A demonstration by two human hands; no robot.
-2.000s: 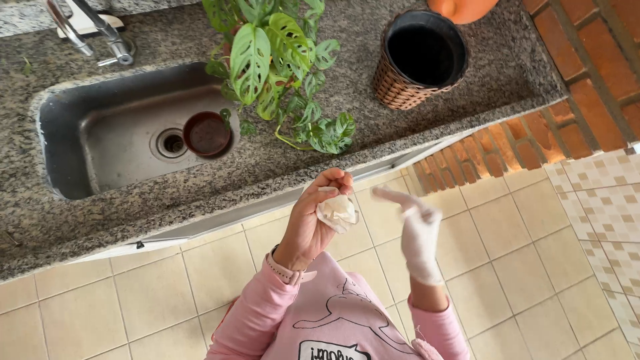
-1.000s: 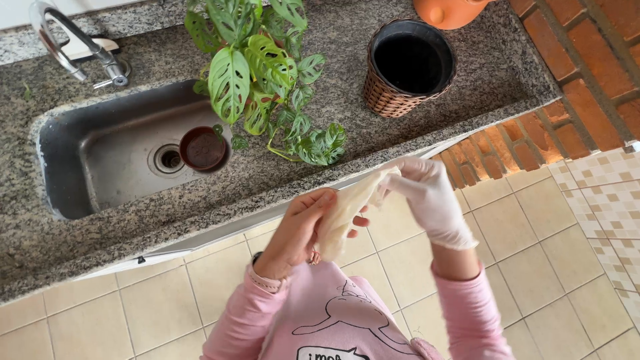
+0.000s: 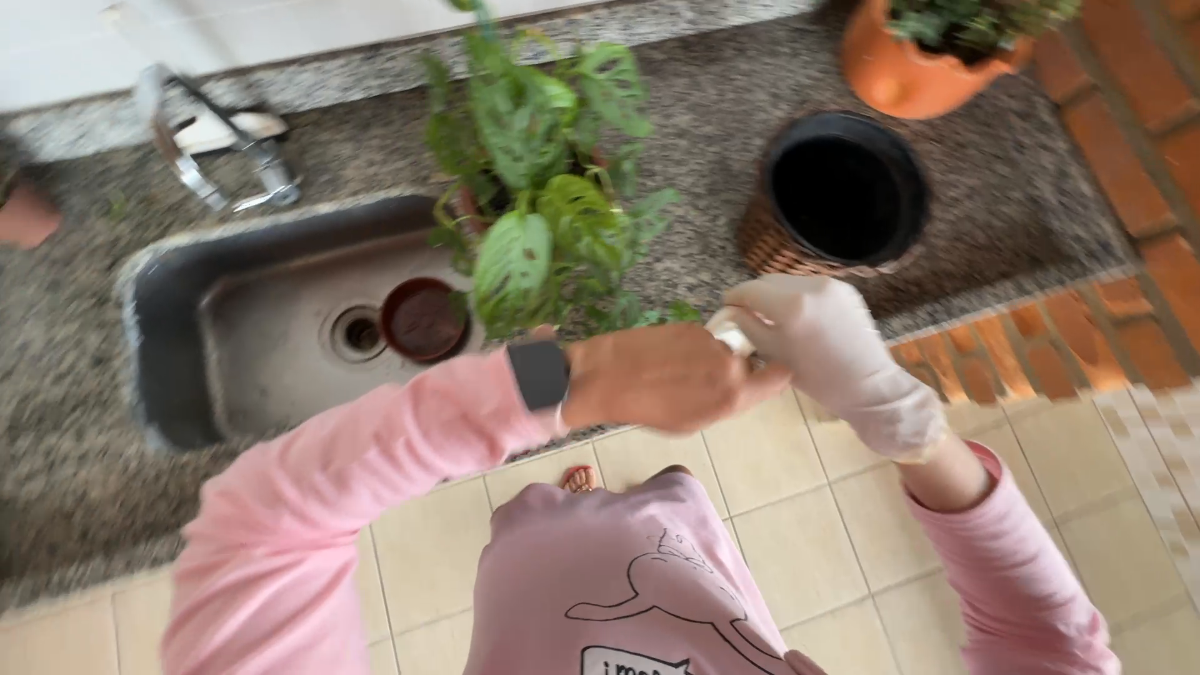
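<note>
My left hand (image 3: 652,377) is bare, with a dark watch (image 3: 539,375) on its wrist, and reaches across in front of the counter. Its fingers meet those of my right hand (image 3: 811,347), which wears a thin white glove. Between the hands a bunched white glove (image 3: 731,336) shows in part, pinched by my left fingers as far as the blur lets me see. What my right fingers do at that spot is partly hidden. Just behind the hands are a leafy potted plant (image 3: 553,225) and a wicker planter with a black liner (image 3: 787,246).
A steel sink (image 3: 272,375) with a small brown dish (image 3: 425,321) beside its drain is set in the granite counter (image 3: 694,122). A chrome faucet (image 3: 272,178) stands behind it. An orange pot (image 3: 900,75) is at the back right, near a brick wall (image 3: 1116,150).
The white glove, stretched between my hands a second ago, is now bunched. Both hands have come up closer to the counter, and the left wrist has turned so its watch shows.
</note>
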